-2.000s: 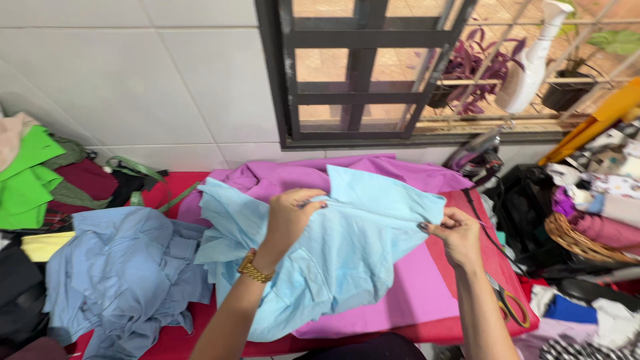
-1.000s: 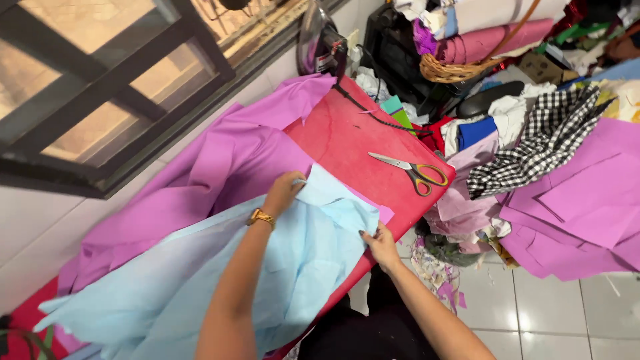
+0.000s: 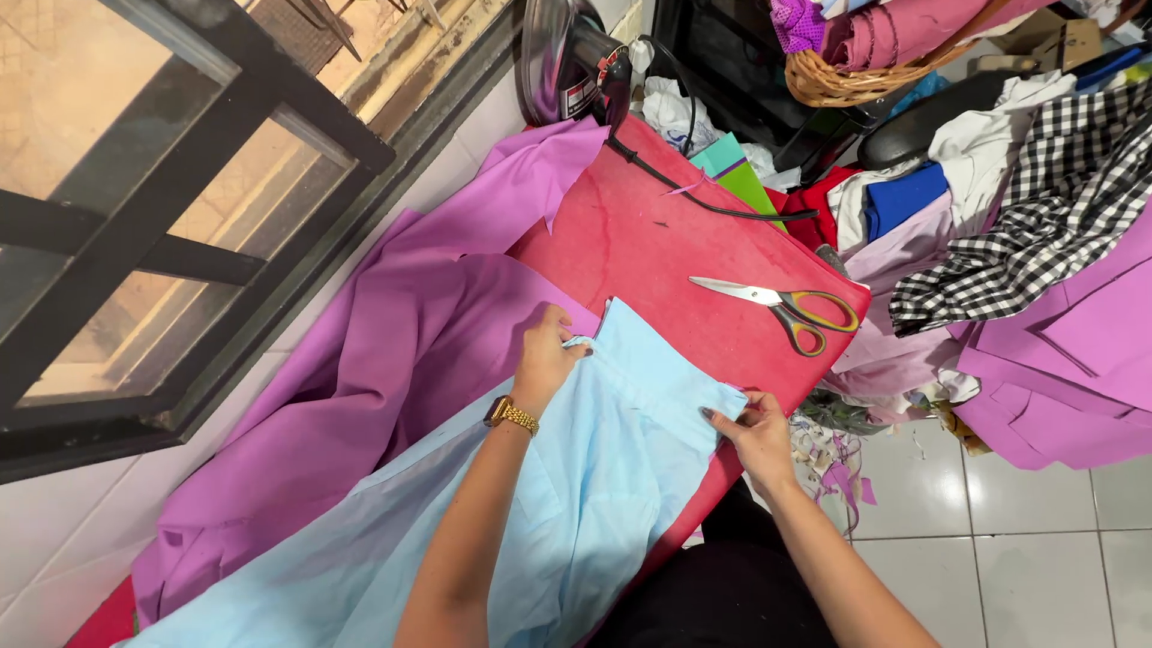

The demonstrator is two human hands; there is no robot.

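A light blue fabric garment (image 3: pixel 576 504) lies lengthwise over the red-covered board (image 3: pixel 630 216), its band-like end spread towards the scissors. My left hand (image 3: pixel 544 360), with a gold watch at the wrist, pinches the left edge of that band. The right corner of the band is between the thumb and fingers of my right hand (image 3: pixel 756 432). Purple fabric (image 3: pixel 405 333) lies bunched along the window side, partly beneath the blue piece. Scissors with grey and yellow handles (image 3: pixel 783 310) rest on the red cover, just beyond the band, blades pointing left.
A clothes iron (image 3: pixel 571 63) stands at the board's far end, its black cord trailing across the cover. The dark metal window frame (image 3: pixel 207 261) borders the left. On the right are a wicker basket (image 3: pixel 841 81), black-and-white checked fabric (image 3: pixel 1035 207) and more purple pieces (image 3: pixel 1071 360).
The view has swung far to the right. Both hands have carried the blue garment's band end along the board, close to the scissors, and still grip its edges.
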